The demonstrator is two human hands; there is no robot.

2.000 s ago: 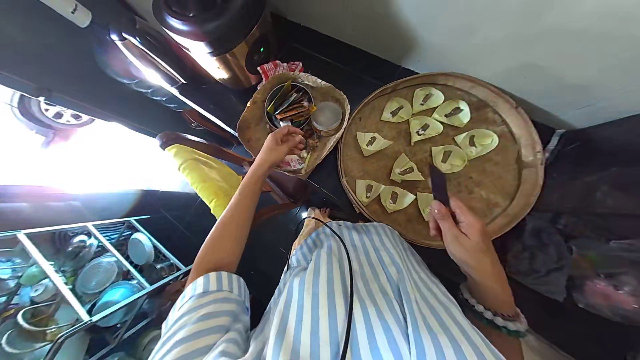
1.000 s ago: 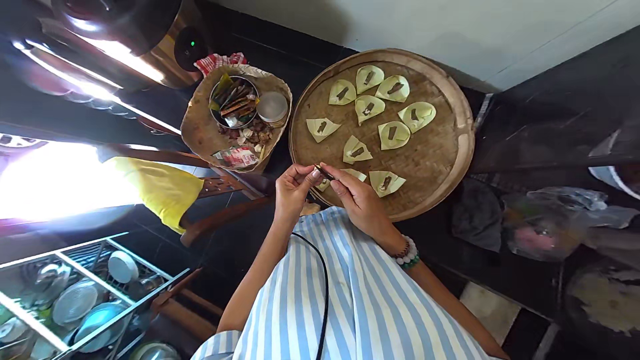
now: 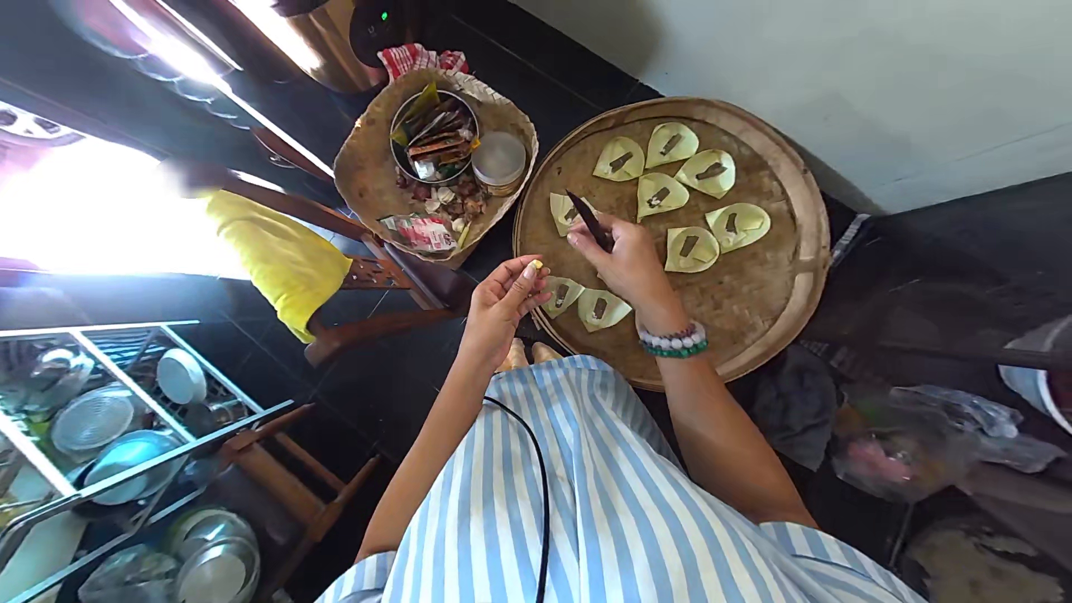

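My left hand (image 3: 507, 301) pinches a small pale yellow piece (image 3: 537, 265) between thumb and forefinger, near the rim of a round woven bamboo tray (image 3: 754, 301). My right hand (image 3: 624, 260) is closed around a dark-bladed knife (image 3: 589, 219) over the tray, its tip pointing up and left. Several pale green folded leaf pieces lie on the tray, each with a dark strip on it, such as this leaf piece (image 3: 692, 249) right of my right hand. Another leaf piece (image 3: 603, 310) lies between my hands, near the lower rim. The knife partly covers a leaf piece at the left.
Left of the tray, a woven basket (image 3: 360, 167) holds a metal bowl (image 3: 395, 138) of packets, a lidded round container (image 3: 499, 159), a red-and-white packet (image 3: 423, 233) and small bulbs. A yellow cloth (image 3: 268, 260) hangs on a wooden chair. A dish rack (image 3: 151, 452) stands lower left; plastic bags (image 3: 888, 452) lie right.
My hands, together at the tray's near edge a second ago, are now apart. The right one has moved up over the tray with the knife. The leaf piece at the lower right is no longer seen there.
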